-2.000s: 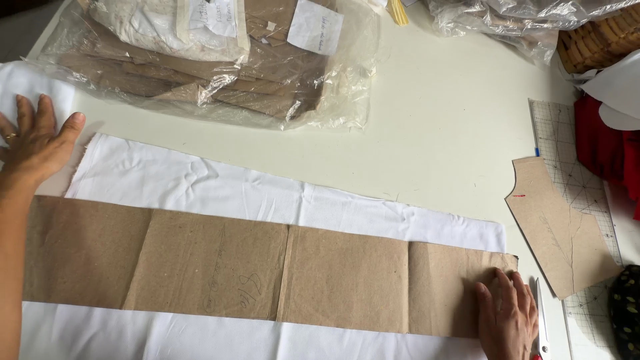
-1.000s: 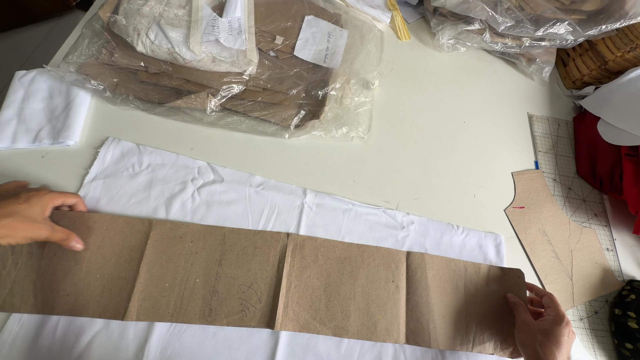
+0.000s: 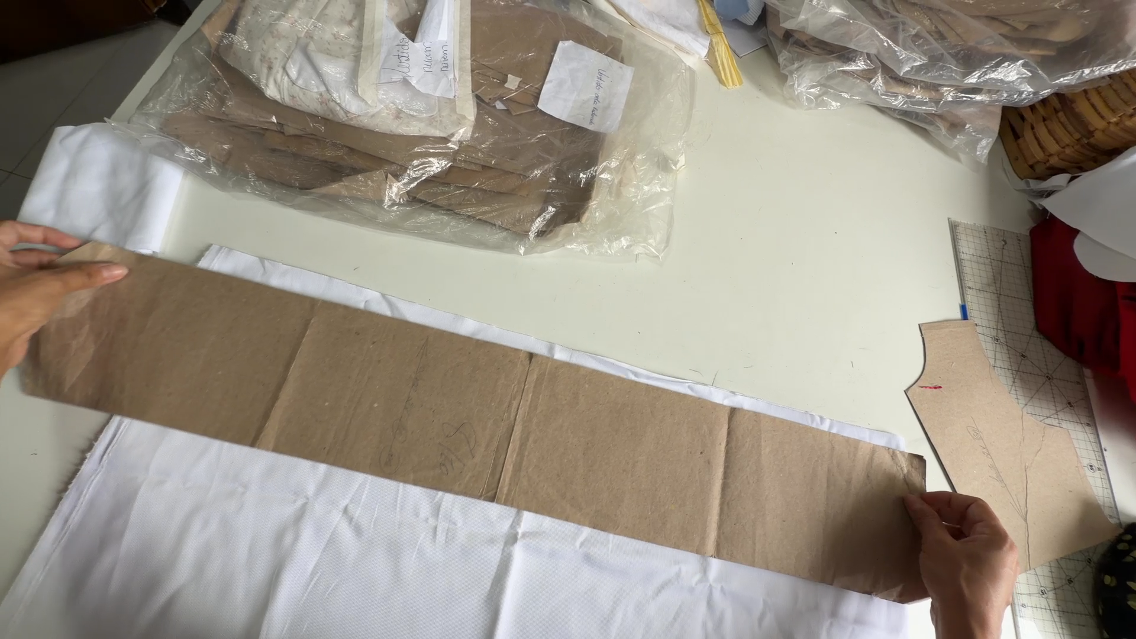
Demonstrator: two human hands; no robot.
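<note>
A long brown paper pattern strip (image 3: 612, 453) with crosswise creases and faint handwriting lies slanted over white fabric (image 3: 293, 532). My left hand (image 3: 40, 288) pinches its upper left corner between thumb and fingers. At the other end, my right hand (image 3: 963, 555) grips the right edge near the lower corner. The fabric shows below the strip and as a thin band along its upper edge; its frayed left edge is visible. Past the fabric's left side, the strip's left end reaches over the white table.
A clear plastic bag (image 3: 639, 213) of brown paper pieces lies at the back, beside folded white cloth (image 3: 106, 191). On the right are a curved paper pattern piece (image 3: 976, 426), a transparent gridded ruler (image 3: 1021, 302), red fabric (image 3: 1069, 288), a wicker basket (image 3: 1069, 129) and another plastic bag (image 3: 958, 62).
The paper strip's left end has moved up the view, so the strip now covers more of the fabric's upper part. My left hand, earlier off the strip on the white cloth, now holds its corner.
</note>
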